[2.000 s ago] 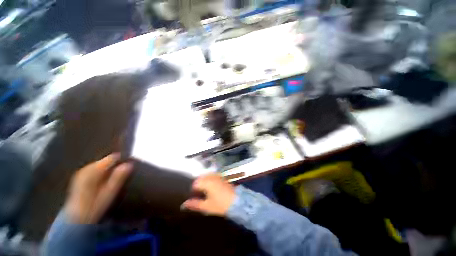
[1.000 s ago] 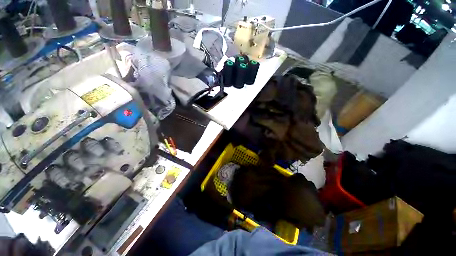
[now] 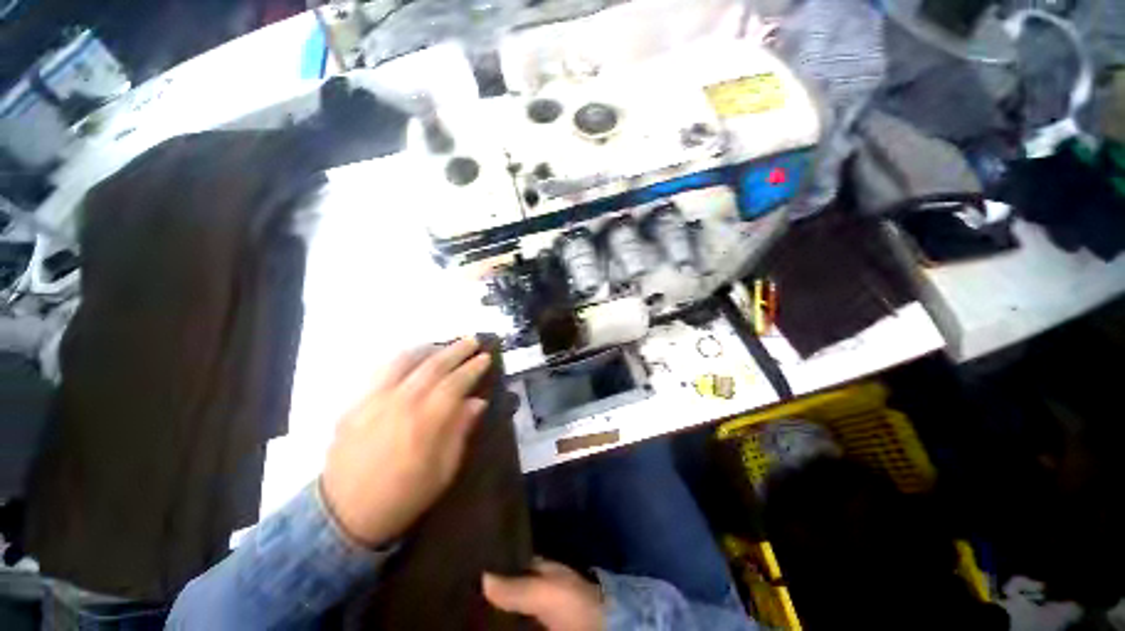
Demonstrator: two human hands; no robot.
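Note:
A dark brown cloth piece [image 3: 475,542] runs from the needle area [image 3: 533,302] of the white overlock machine [image 3: 642,136] down over the table's front edge. My left hand [image 3: 407,438] lies on its upper part, fingertips just in front of the needle area. My right hand [image 3: 549,594] holds its right edge lower down, near the bottom of the picture; the thumb shows on top and the other fingers are partly hidden. A large dark brown garment [image 3: 185,333] lies spread on the table at the left.
A yellow basket [image 3: 851,425] with dark cloth stands below the table at the right. Red and yellow sticks [image 3: 762,306] lie beside black cloth [image 3: 839,277] right of the machine. A dark phone-like object [image 3: 956,232] lies farther right.
The view has swung back left from the baskets to the machine. Both hands, out of clear view one second ago, are now on the cloth piece in front of the needle area.

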